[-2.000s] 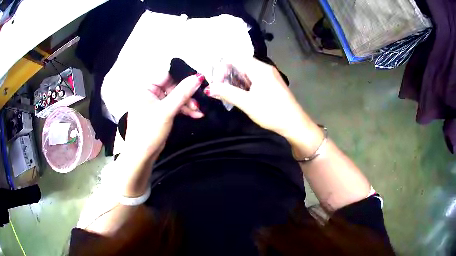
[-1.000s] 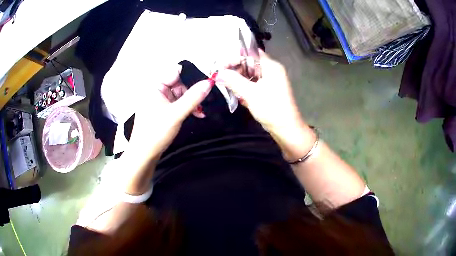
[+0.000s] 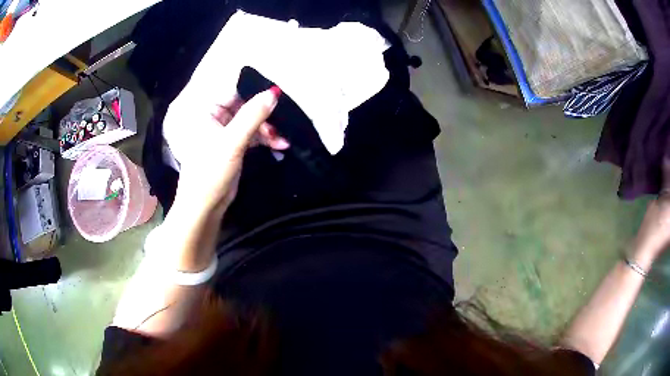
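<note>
A white fabric panel (image 3: 294, 55), washed out in detail, lies over black cloth (image 3: 375, 161) on my lap. Its lower point hangs toward the middle of the lap. My left hand (image 3: 246, 125) is at the panel's lower left edge, thumb and fingers closed around a part of the work; a small pale bit shows below the fingertips. My right hand (image 3: 663, 220) is far out at the right edge of the picture, mostly cut off; its fingers and anything in them are hidden.
A pink translucent bin (image 3: 136, 192) and a box of small spools (image 3: 117, 136) stand at left, below a white tabletop (image 3: 81, 33). Folded grey-beige cloth (image 3: 580, 44) with blue edging and hanging purple cloth (image 3: 635, 139) are at right. The floor (image 3: 514, 220) is greenish.
My right hand has left the fabric and swung far out to the right. My left hand stays at the panel. The view has shifted slightly.
</note>
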